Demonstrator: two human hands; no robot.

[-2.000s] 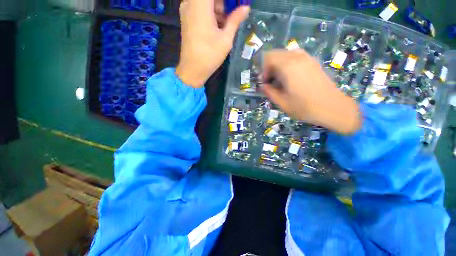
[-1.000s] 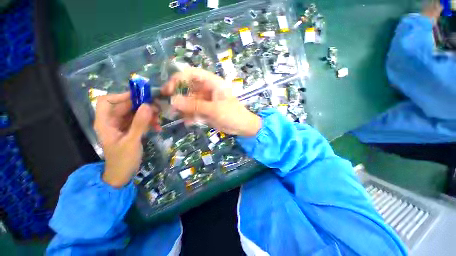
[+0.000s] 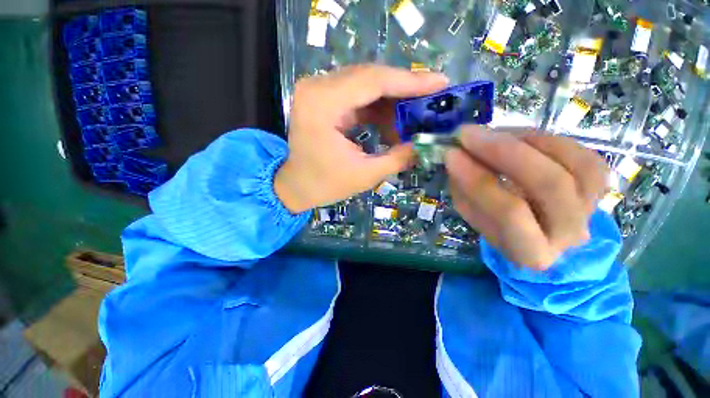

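My left hand [image 3: 342, 140] holds a blue housing [image 3: 445, 111] by its left end, with its open inner side and dark cut-outs facing me. My right hand [image 3: 525, 183] pinches a small green board assembly [image 3: 428, 148] at the lower edge of the housing. The board is blurred and partly hidden by my fingertips. Both hands are above a clear compartment tray [image 3: 286, 47] holding many boards and silver-white batteries with yellow-orange ends.
A black tray [image 3: 210, 85] lies to the left, with rows of blue housings [image 3: 93, 93] in its left part. A cardboard box [image 3: 74, 326] stands at the lower left. Green bench surface shows at the far left and right.
The view has swung back left from a second ago. The housing is now turned with its open side towards me, and the board in my right hand has come to its edge.
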